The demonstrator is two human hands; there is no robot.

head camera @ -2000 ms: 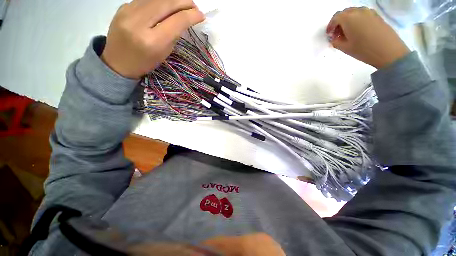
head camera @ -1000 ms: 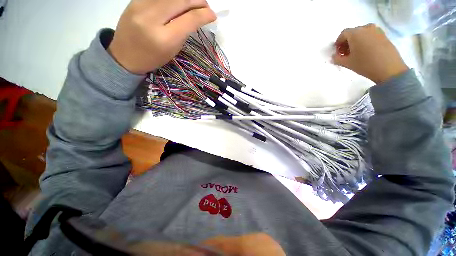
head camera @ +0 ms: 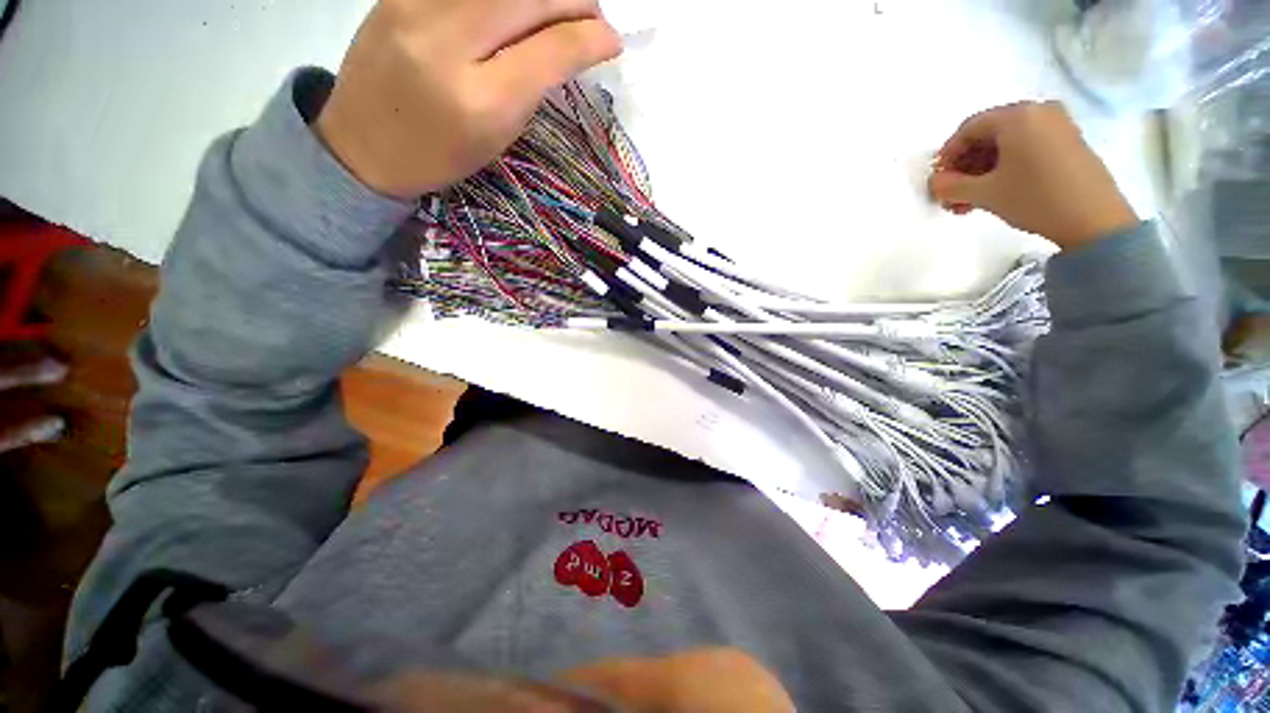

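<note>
A thick cable bundle [head camera: 794, 341] lies on the white tabletop in front of me. Its loose coloured wires [head camera: 515, 244] point left, and its white cords fan out to pale connector ends [head camera: 961, 460] at right. Short black and white sleeves sit where the wires leave the jackets. My left hand [head camera: 467, 91] is above the coloured wires, fingers bent together and partly cut off by the top edge; a faint pale piece shows by its fingertips. My right hand [head camera: 1031, 167] is curled above the white end, not touching it. Whether either hand grips something is unclear.
The white tabletop [head camera: 139, 98] ends close to my body. Shiny clear plastic [head camera: 1233, 70] lies at the upper right. Wood-look floor [head camera: 397, 418] and a red object [head camera: 28, 272] show at left. Part of another person's hand or foot [head camera: 28, 404] is at the left edge.
My right hand has moved down in the picture and its curled fingers look looser. My left hand has shifted slightly right. The bundle looks nearly unchanged. A person's body part has appeared at the left edge.
</note>
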